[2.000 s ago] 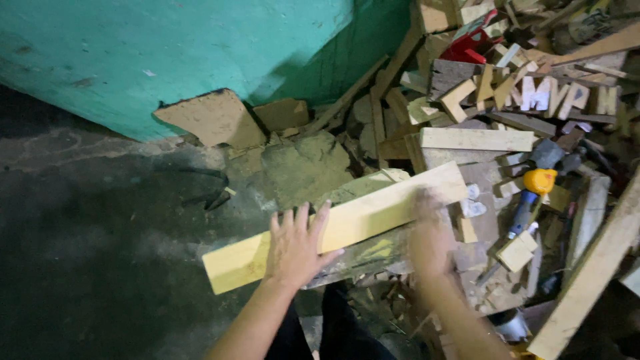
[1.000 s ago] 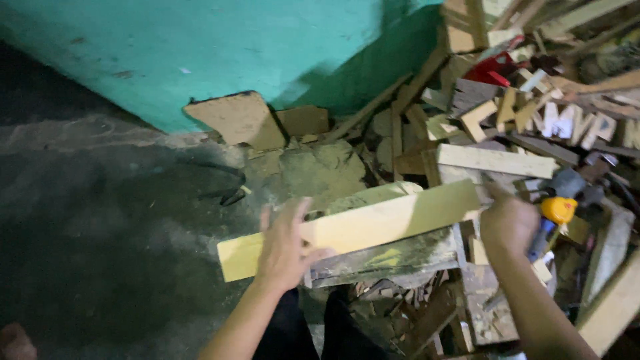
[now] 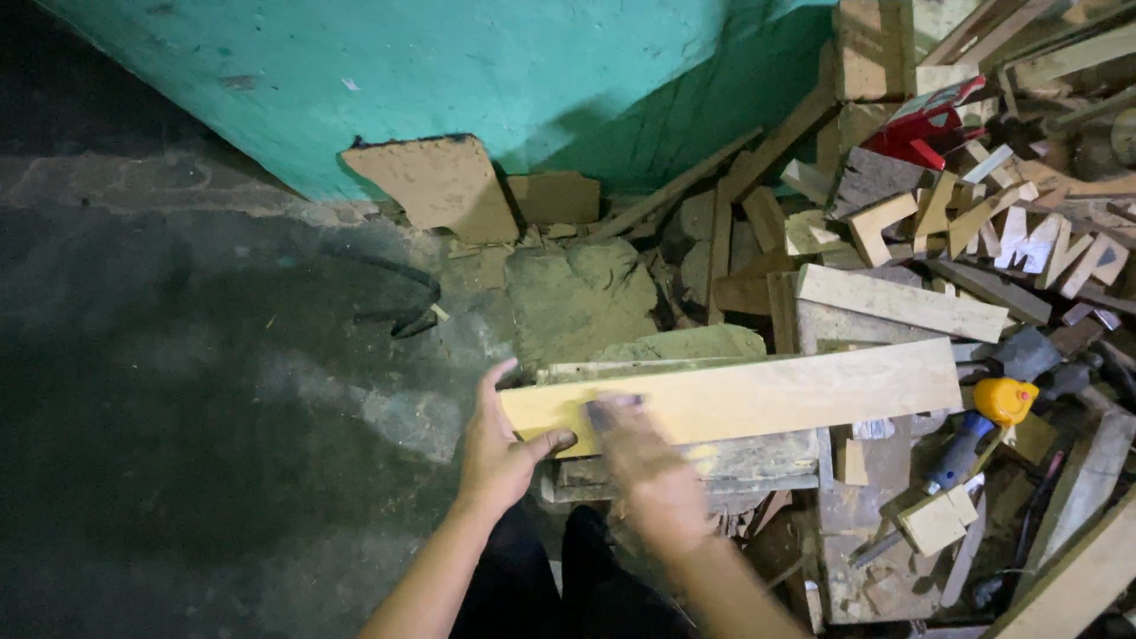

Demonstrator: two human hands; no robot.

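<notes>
A long pale wooden board [image 3: 799, 390] lies across a worn wooden bench [image 3: 763, 466], its right end slightly higher in view than its left. My left hand [image 3: 506, 444] grips the board's left end, thumb on the upper face and the fingers at the end edge. Blurred by motion, my right hand [image 3: 643, 470] is over the board's face close to the left hand, with a small dark thing [image 3: 608, 413] at its fingertips; what it is cannot be told.
At right are a yellow tape measure [image 3: 1003, 401], a blue-handled tool [image 3: 958, 453], a pale wooden block [image 3: 941, 519], a wood strip [image 3: 901, 302] and cut wooden letters [image 3: 1029, 240]. A broken board [image 3: 444, 186] leans on the green wall [image 3: 444, 71]. A dark strap [image 3: 413, 302] lies on the floor.
My right hand has moved left from the board's right end to near its left end. My left hand has gone from the board's face to its left end.
</notes>
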